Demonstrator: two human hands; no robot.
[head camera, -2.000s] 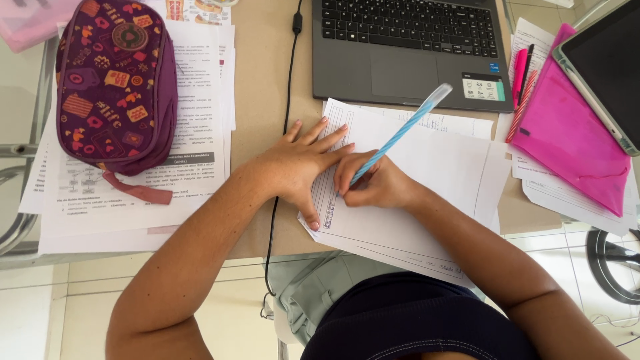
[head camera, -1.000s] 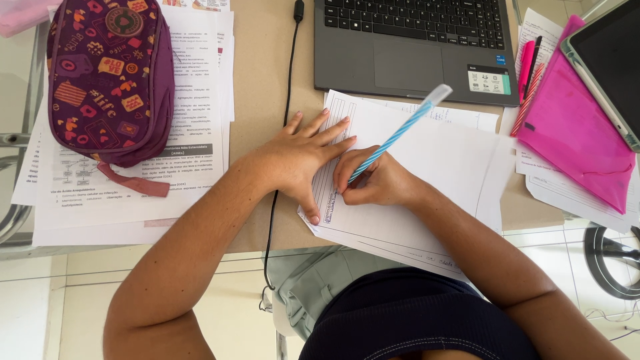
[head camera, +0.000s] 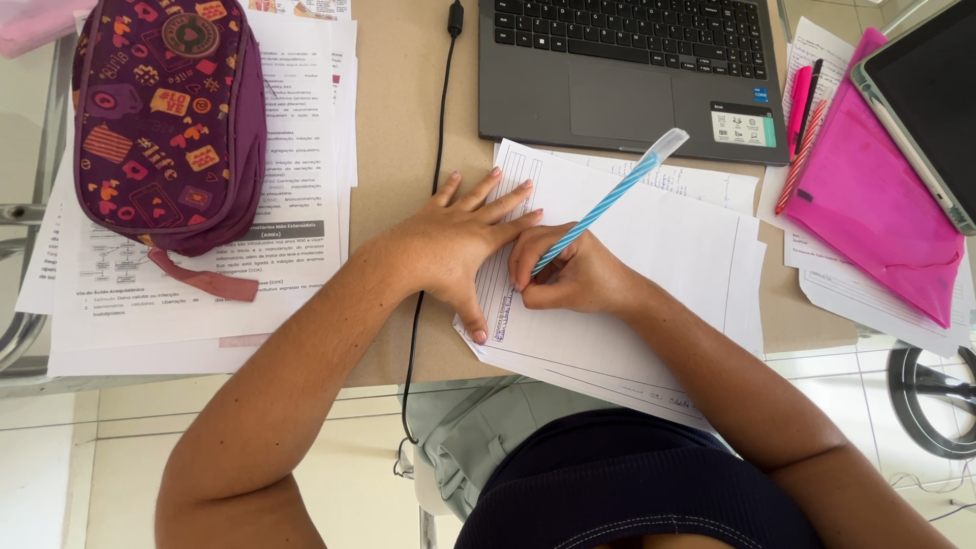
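Note:
My right hand (head camera: 568, 267) is closed around a blue-and-white striped pen (head camera: 598, 210), its tip low against a lined paper sheet (head camera: 656, 320) that bears handwriting near the left margin. The pen's clear end points up and right. My left hand (head camera: 465, 240) lies palm down with fingers spread, partly on the sheet's left edge and partly on the brown table covering, holding no object. Its fingertips reach up beside the right hand. Another handwritten sheet (head camera: 717, 187) shows from under the top one.
A grey laptop (head camera: 526, 114) sits beyond the sheets. Its black cable (head camera: 427, 252) runs down the brown covering (head camera: 389, 152). At left, a purple patterned pencil case (head camera: 164, 122) rests on printed papers (head camera: 305, 191). At right lie pens (head camera: 801, 160), a pink folder (head camera: 877, 183) and a tablet (head camera: 915, 145).
Slightly more handwriting shows beside the right hand, which has shifted a little up along the margin with the pen. The left hand stays spread on the paper's edge.

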